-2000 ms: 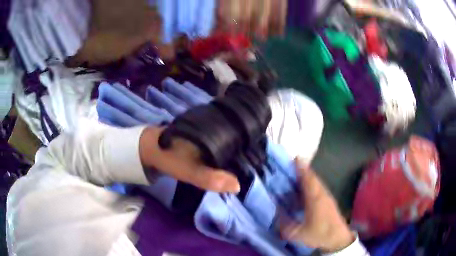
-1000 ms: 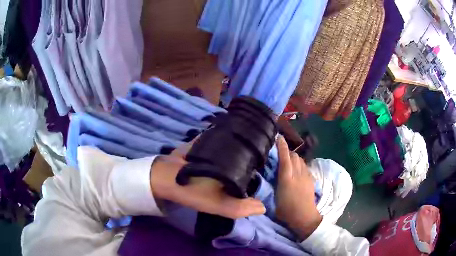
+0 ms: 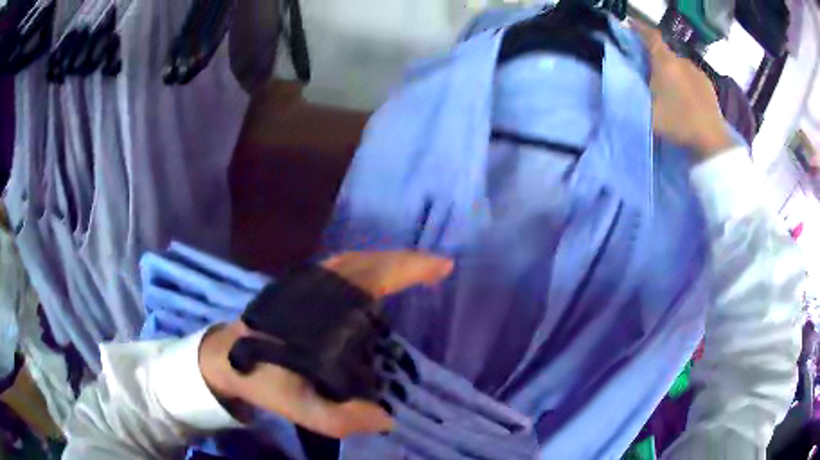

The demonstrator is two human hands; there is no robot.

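My left hand [image 3: 297, 377] is low left of centre, closed around a thick stack of black hangers [image 3: 319, 328]. Light blue shirts [image 3: 193, 292] hang from that stack on both sides of the hand. My right hand [image 3: 688, 94] is raised at the upper right, at the shoulder and hanger top of another blue shirt [image 3: 557, 99]. This shirt hangs open-fronted in front of me, with a black hanger inside its collar. My right fingertips are hidden behind the cloth, so their exact hold is not clear. The shirt is partly blurred.
Grey-lilac garments [image 3: 157, 171] hang on black hangers at the left. A brown panel [image 3: 288, 180] stands behind, between them and the blue shirt. A bit of green [image 3: 681, 382] shows low right, behind the shirt. Whitish plastic lies at the left edge.
My right hand has moved from beside the hanger stack up to the upper right, where a blue shirt now fills the centre. My left hand with the stack has shifted left. The view has turned upward.
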